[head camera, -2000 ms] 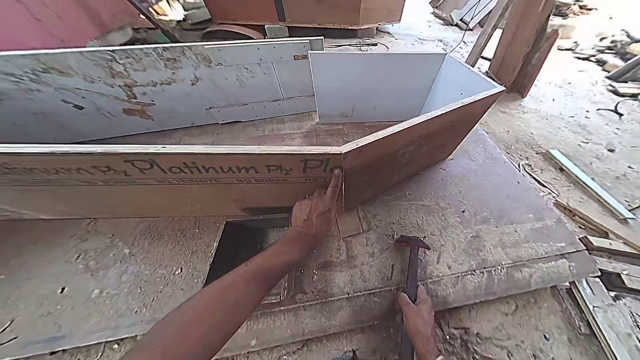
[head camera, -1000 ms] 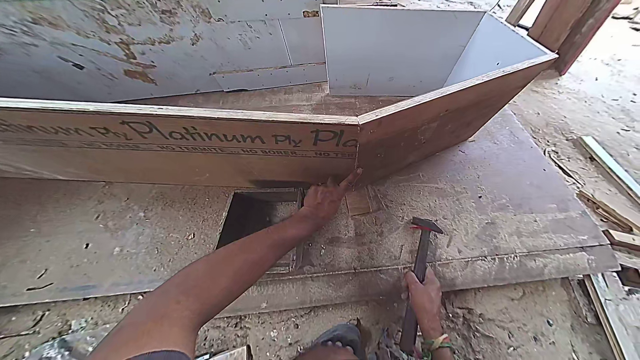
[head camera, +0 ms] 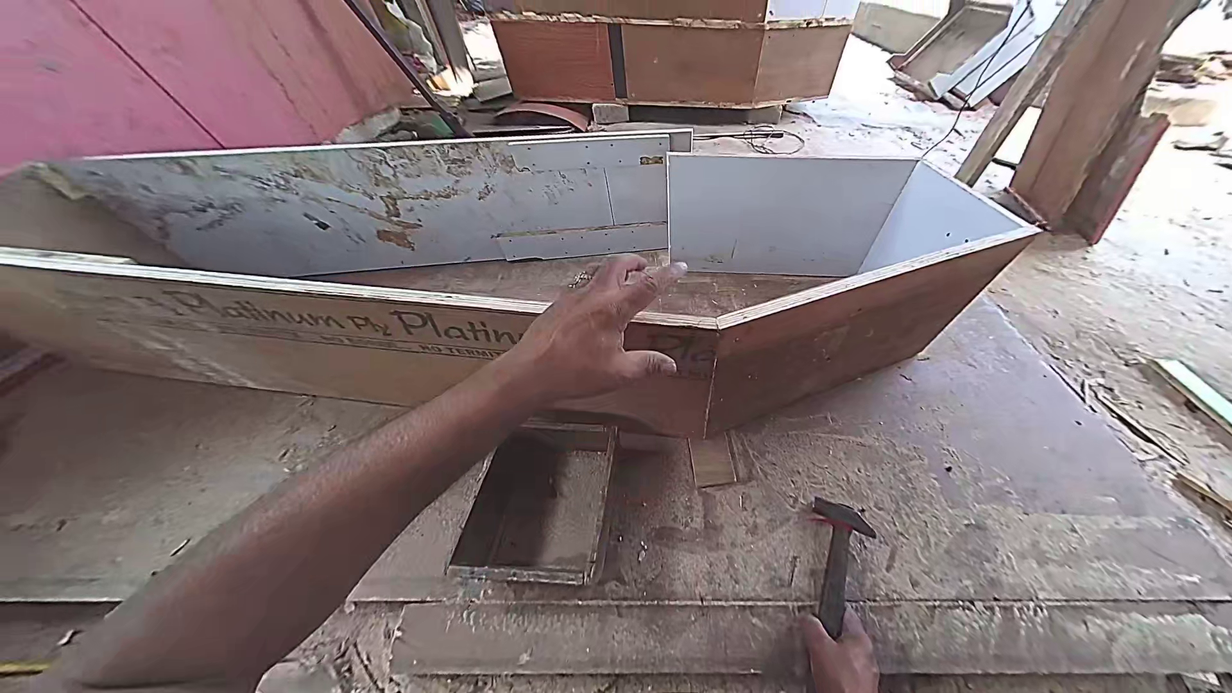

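My left hand [head camera: 611,332] is raised in front of the printed plywood side panel [head camera: 289,322], its fingers apart and holding nothing, just left of the corner where an angled plywood panel [head camera: 847,337] meets it. At the lower right, my right hand [head camera: 840,654] grips the handle of a hammer [head camera: 835,568], whose head points away from me over the dusty plywood base. A shallow rectangular wooden box [head camera: 539,510] lies below my left forearm. Beside it, a small wood strip [head camera: 712,462] sticks out from under the corner.
White-faced inner panels [head camera: 789,212] and a stained back panel [head camera: 404,202] stand behind the front side. Another plywood structure [head camera: 674,58] rests on blocks at the back. Boards lean [head camera: 1078,125] at the upper right, and a painted strip [head camera: 1193,390] lies at the right edge.
My left hand has risen from the lower part of the panel corner, where a finger touched it, to near the top edge. The view has tilted up since one second ago.
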